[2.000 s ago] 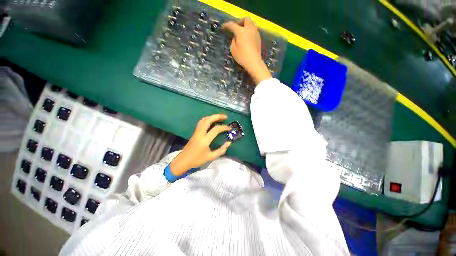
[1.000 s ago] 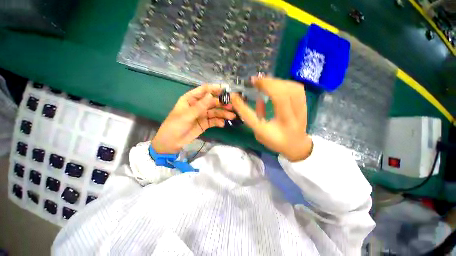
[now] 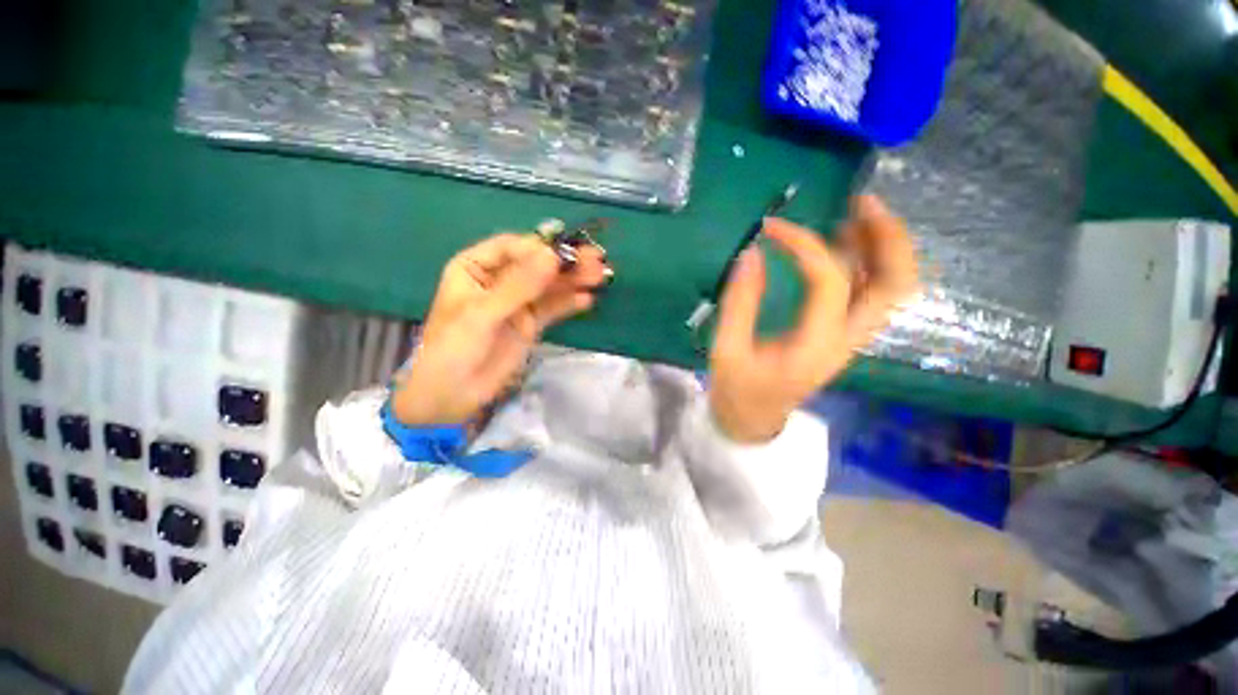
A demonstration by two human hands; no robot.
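My left hand (image 3: 482,326), with a blue wrist strap (image 3: 455,445), pinches a small dark housing with shiny parts (image 3: 577,250) between its fingertips, above the green mat. The fingers hide part of the housing. My right hand (image 3: 812,319) is to the right, its thumb and index fingertips at the middle of slim dark tweezers (image 3: 741,261) with paler ends. The hand is blurred, so whether it grips the tweezers or only touches them cannot be told.
A clear tray of small parts (image 3: 448,88) lies at the top. A blue bin of white bits (image 3: 914,75), another clear tray (image 3: 998,177) and a white box with red switch (image 3: 1138,312) are right. A white tray of black housings (image 3: 149,407) is lower left. A white bit (image 3: 737,151) lies near the bin.
My right hand came back from the parts tray to my left hand, then moved right to the tweezers. My left hand has raised the housing off the mat. The camera view has shifted.
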